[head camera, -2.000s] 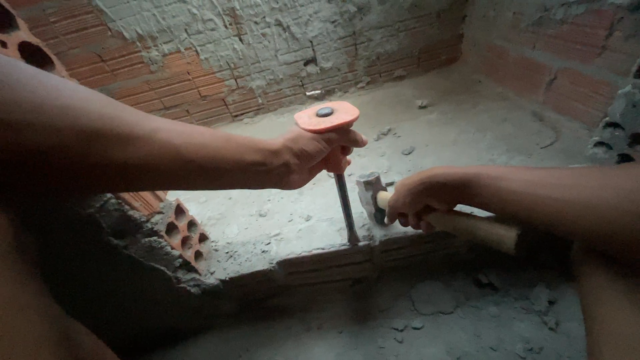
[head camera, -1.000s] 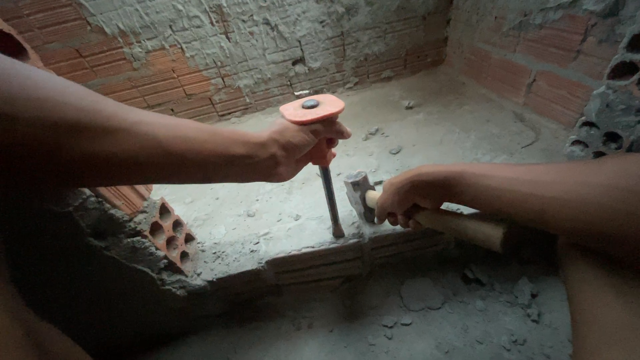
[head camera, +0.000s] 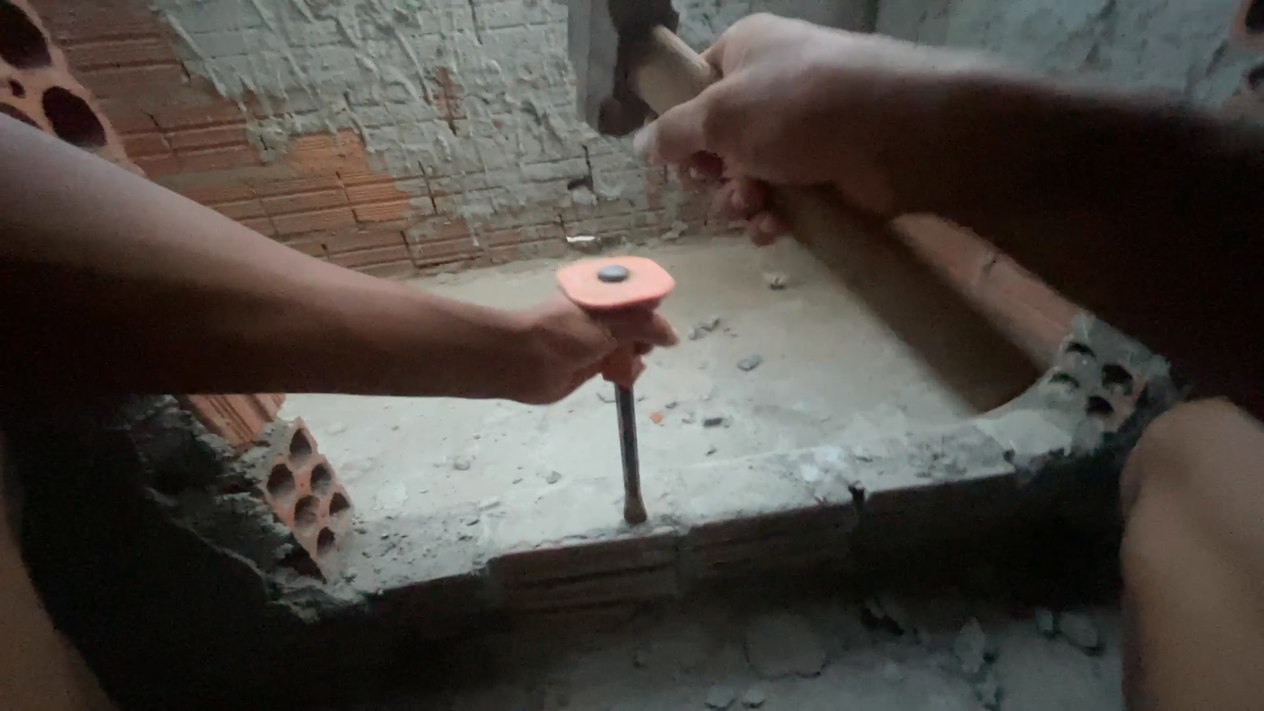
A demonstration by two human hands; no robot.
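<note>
My left hand [head camera: 592, 346] is closed around the orange guarded grip of a cold chisel [head camera: 627, 434]. The chisel stands nearly upright, its tip on the mortared top of a low brick wall [head camera: 583, 573], close to the front edge. Above and to the right, my right hand [head camera: 750, 109] grips the wooden handle of a club hammer [head camera: 617, 69]. The hammer's head is raised over the chisel's level, apart from it, and is partly cut off by the top edge of the view.
A broken hollow brick [head camera: 306, 499] juts up at the left end of the low wall, and more hollow brick [head camera: 1096, 380] shows at the right. Mortar rubble [head camera: 785, 647] lies on the near floor. Behind stands a partly plastered brick wall [head camera: 365, 188]. My knee [head camera: 1195, 533] is at the right.
My right hand has lifted the hammer from low beside the chisel to well above it. The left hand still holds the chisel on the wall's edge.
</note>
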